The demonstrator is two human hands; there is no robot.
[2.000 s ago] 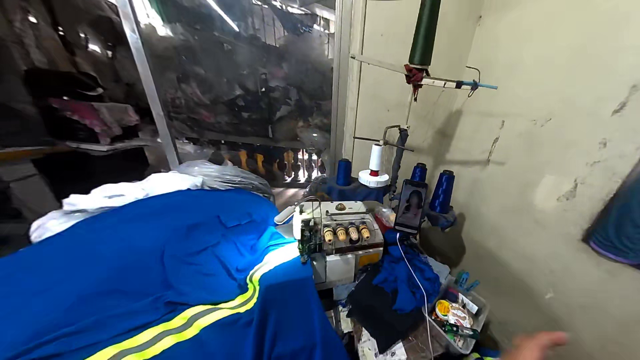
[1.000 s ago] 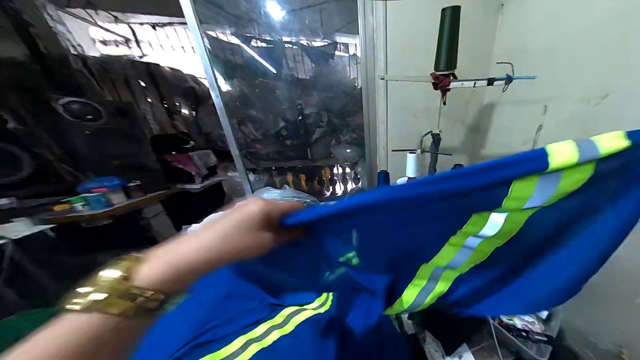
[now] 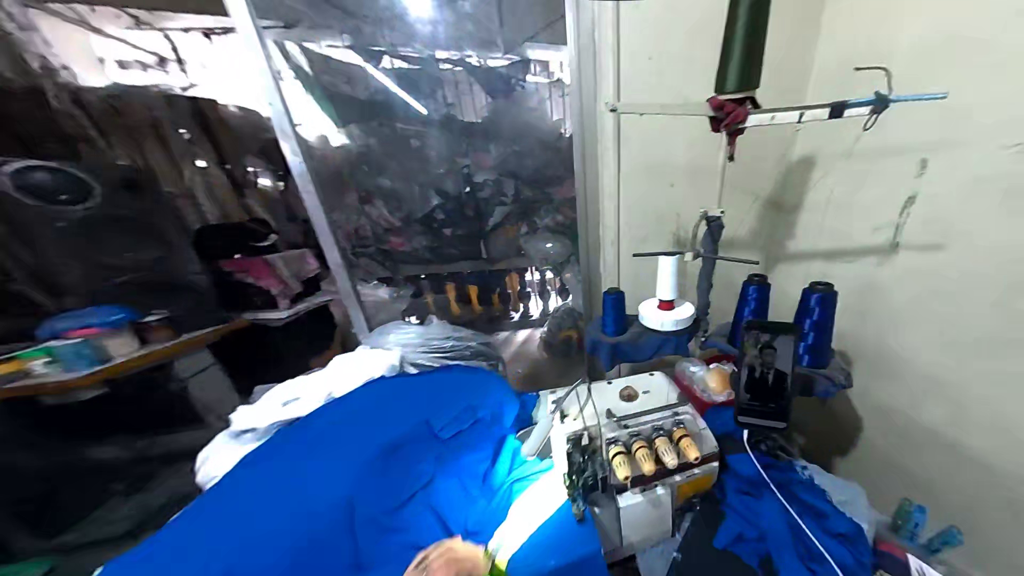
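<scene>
Blue fabric (image 3: 320, 480) with a bright reflective strip (image 3: 528, 512) spreads over the left and middle, its right edge by the needle area of a white overlock sewing machine (image 3: 640, 432). One hand (image 3: 450, 558) shows at the bottom edge, on the fabric beside the strip; it looks like my left hand, but blur and the frame edge hide its fingers. My right hand is out of view. A lamp glow lights the cloth near the presser area.
Blue thread cones (image 3: 816, 324) and a white cone (image 3: 667, 280) stand behind the machine. A phone (image 3: 766, 374) with a white cable is at its right. White cloth (image 3: 296, 400) and a plastic bag (image 3: 432, 344) lie behind the fabric. A thread stand (image 3: 800, 116) rises above.
One second ago a hand with a gold-coloured watch held the blue fabric raised across the view; now the fabric lies down at the machine and the hand shows low at the bottom edge.
</scene>
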